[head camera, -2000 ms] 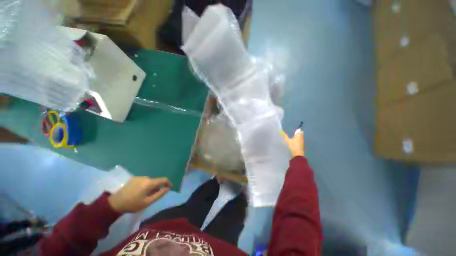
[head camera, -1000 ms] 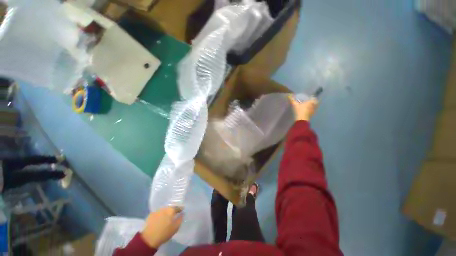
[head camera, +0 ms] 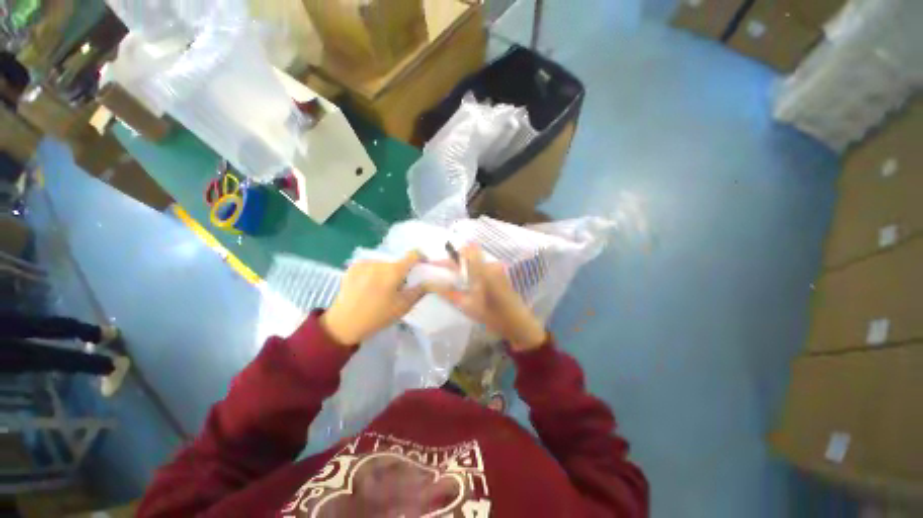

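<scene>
Clear ribbed air column cushion wrap (head camera: 440, 182) runs from the black-lined bin (head camera: 557, 86) down to my hands and spreads to both sides in front of my chest. My left hand (head camera: 372, 295) grips the wrap at the middle. My right hand (head camera: 491, 295) is close beside it, gripping the wrap, with a small dark-tipped, pen-like item (head camera: 457, 255) held upright in its fingers. What that item is cannot be told. Parts of the wrap hang below my hands.
The green bench (head camera: 294, 228) holds a white machine (head camera: 339, 167), scissors with a yellow handle (head camera: 227, 210) and a blue item (head camera: 253, 210). Cartons (head camera: 445, 71) stand behind it. Large cartons (head camera: 870, 273) are stacked at right. A person's legs (head camera: 56, 344) show at far left.
My hands have come together from far apart onto the wrap. The ribbed chain now bunches between them. The view has shifted, showing more of the bin and bench.
</scene>
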